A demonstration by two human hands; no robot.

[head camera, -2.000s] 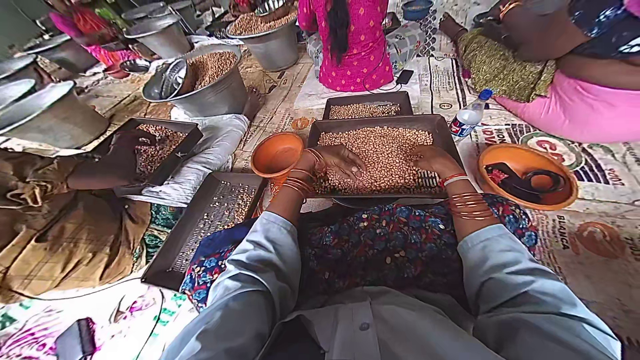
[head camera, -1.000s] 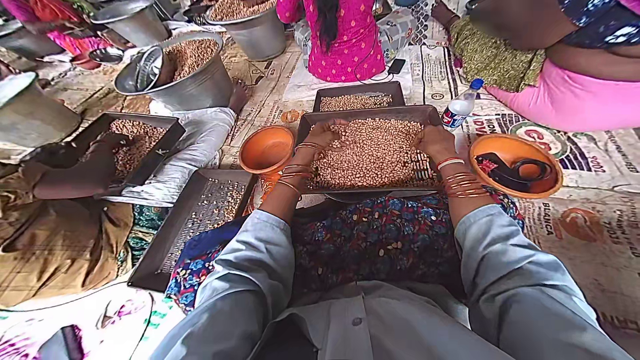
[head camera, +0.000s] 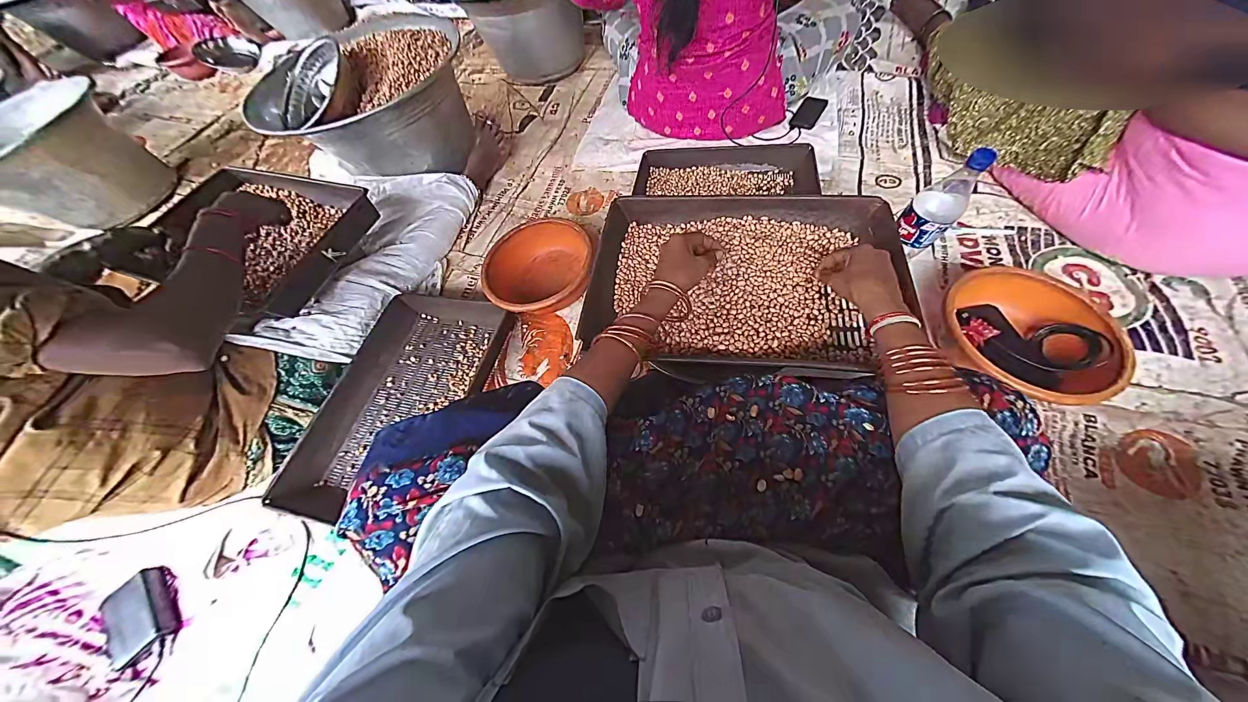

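Observation:
A dark rectangular tray with a slotted bottom (head camera: pixel 597 292) rests at my lap, spread with pale brown nuts or seeds (head camera: pixel 751 292). My left hand (head camera: pixel 687 261) is over the left part of the layer, its fingers curled and touching the pieces. At the tray's right side my right hand (head camera: pixel 863 278) has bent fingers in the pieces, beside a patch of bare slots. Whether either hand grips any pieces cannot be told. Behind stands a smaller-looking dark tray (head camera: pixel 726 156) with more pieces. Another slotted tray (head camera: pixel 390 400), thinly scattered, lies left of my lap.
An orange bowl (head camera: pixel 538 265) stands left of my tray; a second orange bowl (head camera: pixel 1036 336) with dark items is at right, near a plastic bottle (head camera: pixel 946 200). A co-worker's arm (head camera: pixel 185 283) reaches into a tray at left. Metal tubs (head camera: pixel 409 127) and other seated people are beyond.
My left hand has moved from the tray's upper left edge to lower over the pieces. My right hand has shifted from the upper right corner down along the right side.

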